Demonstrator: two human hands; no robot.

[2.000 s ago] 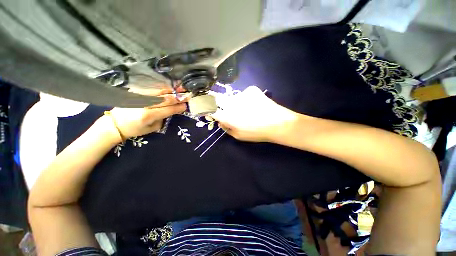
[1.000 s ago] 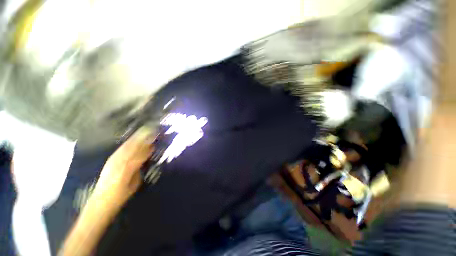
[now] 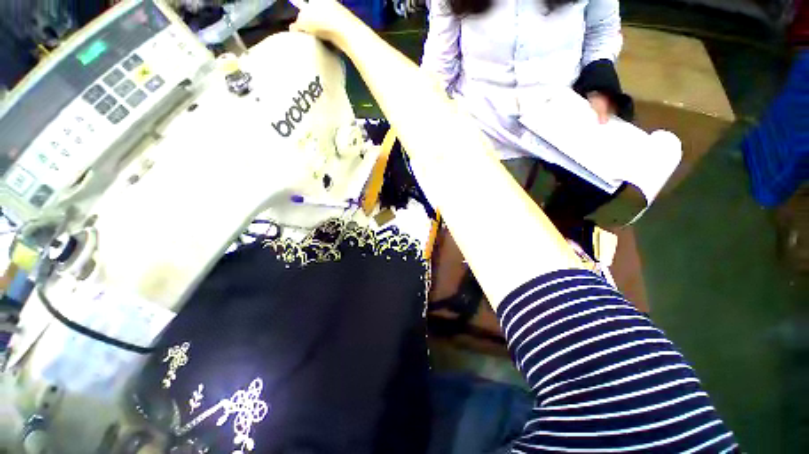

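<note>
The black garment panel (image 3: 310, 319) lies under and right of the sewing machine head, with pale flower embroidery (image 3: 248, 410) near the needle area at the bottom left. Its scalloped embroidered edge (image 3: 355, 239) lies across the far side. My right arm is stretched far forward, past the panel. My right hand (image 3: 318, 19) is small at the top edge, at the far end of the off-white sewing machine (image 3: 257, 151); whether its fingers hold anything is unclear. My left hand is out of the picture.
A keypad panel (image 3: 98, 97) is on the machine at upper left. A yellow strip (image 3: 380, 173) lies at the table's right edge. A seated person (image 3: 523, 53) holds white sheets or cloth (image 3: 612, 151) across the aisle. A blue crate (image 3: 776, 146) stands at the far right.
The view has swung up and right. My right hand has left the fabric near the needle and reached to the machine's far end. My left hand has gone out of view.
</note>
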